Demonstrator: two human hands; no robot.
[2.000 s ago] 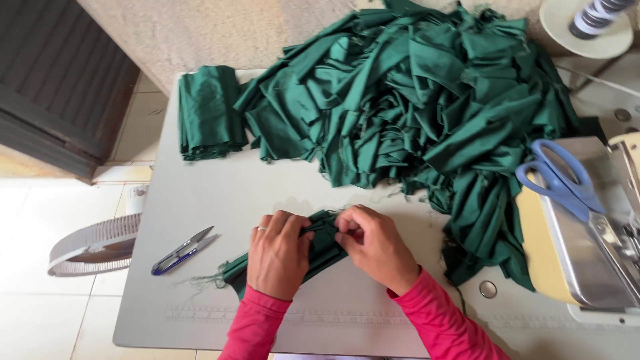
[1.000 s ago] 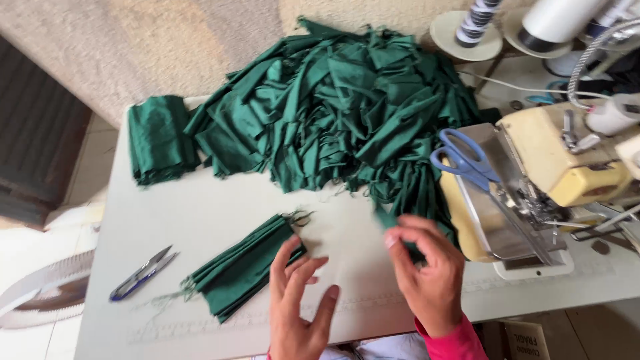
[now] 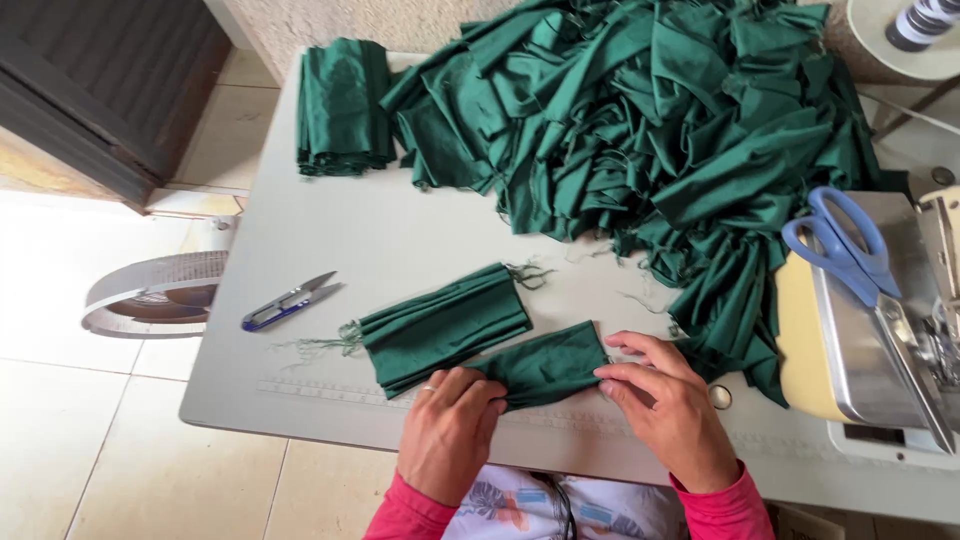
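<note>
A single green fabric piece [image 3: 551, 366] lies flat near the table's front edge between my hands. My left hand [image 3: 452, 427] holds its left end, fingers bent over the cloth. At its right end, my right hand [image 3: 664, 405] pinches the edge between thumb and fingertip. Just behind and to the left lies a stack of green fabric pieces [image 3: 446, 326] with loose threads at both ends. A large heap of green fabric pieces [image 3: 622, 127] covers the back of the table, beside a neat stack of green fabric [image 3: 343, 109] at the back left.
Thread snips [image 3: 291, 302] lie at the left of the table [image 3: 300, 225]. Blue-handled scissors [image 3: 862, 262] rest on the sewing machine bed [image 3: 810, 337] at the right. A thread cone [image 3: 919, 26] stands back right. A fan [image 3: 154, 296] is on the left, beyond the table edge.
My hands have come from apart above the table onto a fabric piece in front of the small stack. Two seconds ago both hands were on the small stack. The view has shifted.
</note>
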